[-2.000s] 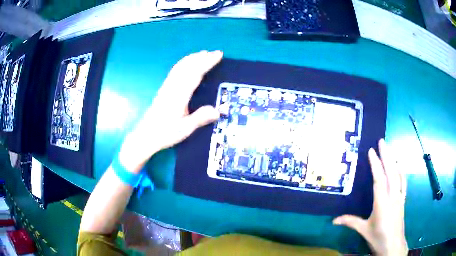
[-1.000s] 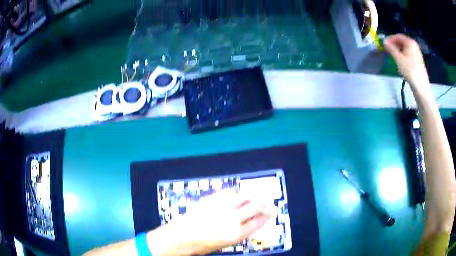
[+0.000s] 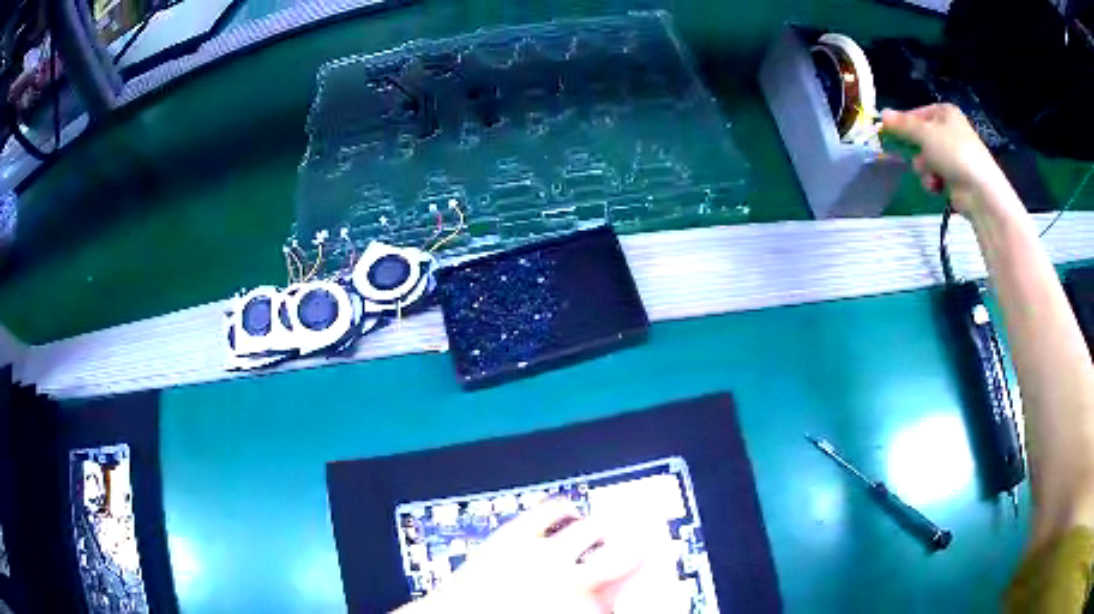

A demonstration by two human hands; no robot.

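Observation:
A silver-rimmed device chassis with a mainboard [image 3: 456, 518] lies on a black foam pad [image 3: 360, 510], cut off by the lower picture edge. My left hand [image 3: 540, 564] is over the middle of the board, overexposed; whether it holds anything is hidden. My right hand [image 3: 942, 146] is stretched to the tape dispenser [image 3: 798, 120] at the back right. Its thumb and forefinger pinch a strip of yellowish tape at the roll [image 3: 854, 84].
Fans [image 3: 320, 314] and a black screw tray [image 3: 588, 300] stand on the pale ribbed rail. A clear blister tray [image 3: 516, 120] is behind. A slim screwdriver [image 3: 882, 492] and black electric screwdriver [image 3: 990, 396] lie right. Another chassis [image 3: 110, 528] is left.
The view has tilted up towards the bench back. My right hand has gone from beside the foam pad to the tape dispenser. My left hand has moved from the chassis edge onto the board.

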